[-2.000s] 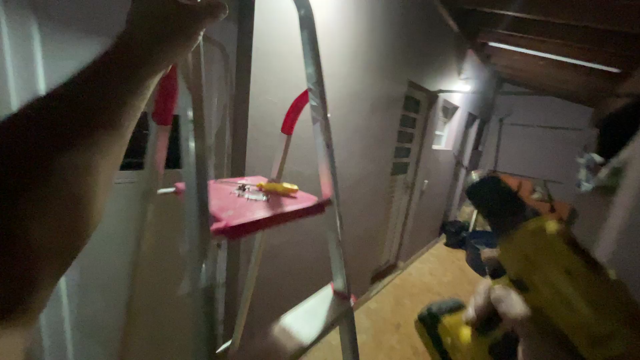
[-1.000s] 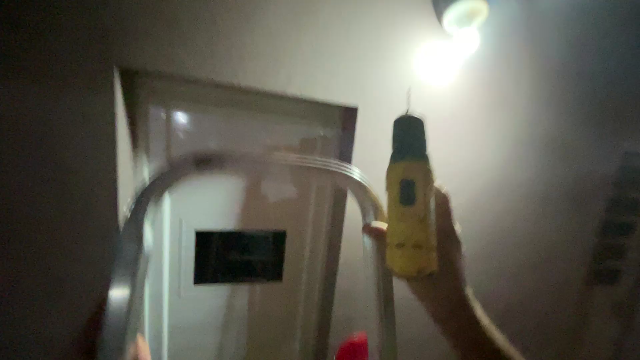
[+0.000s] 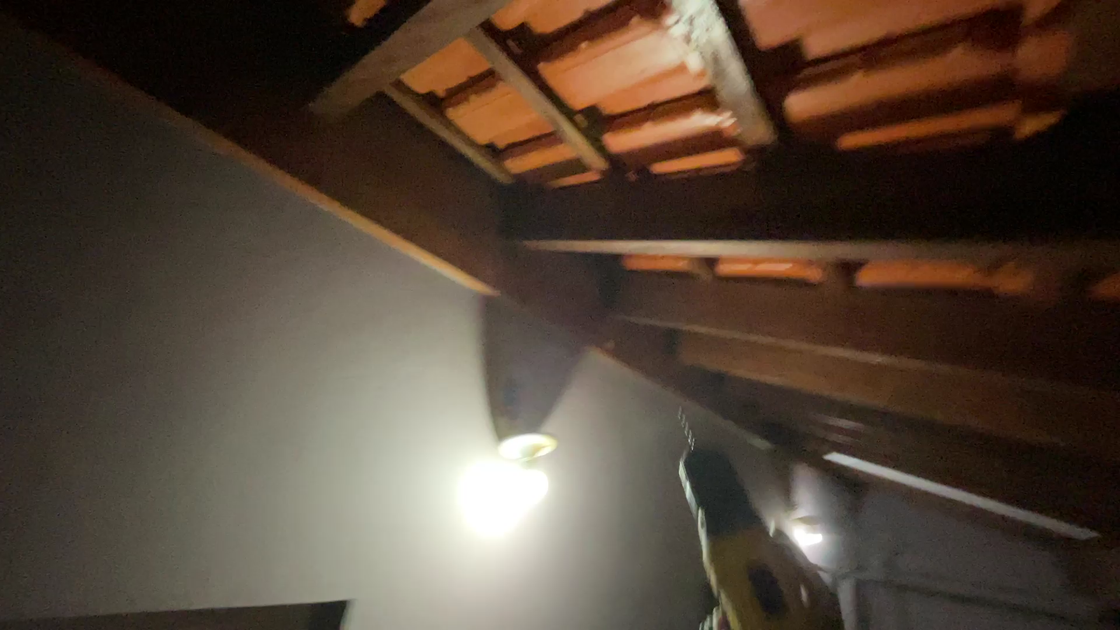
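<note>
A yellow and black power drill (image 3: 744, 542) rises from the bottom edge, right of centre, its drill bit (image 3: 687, 429) pointing up and slightly left. At the drill's lower left edge a small part of my right hand (image 3: 716, 619) shows, wrapped on the tool; the rest is hidden behind the drill or below the frame. My left hand is out of view. Left of the drill, a wall lamp (image 3: 528, 444) shines brightly on the plastered wall.
Overhead run wooden roof beams (image 3: 787, 341) and battens under orange clay tiles (image 3: 630, 70). The pale wall (image 3: 219, 394) fills the left side. Another lit lamp (image 3: 807, 532) and a bright strip (image 3: 962, 494) lie farther off at the right. The top of a dark opening shows at lower left.
The view has swung up to the roof. The ladder and door seen earlier are out of view. The drill remains in my right hand, now lower in the frame.
</note>
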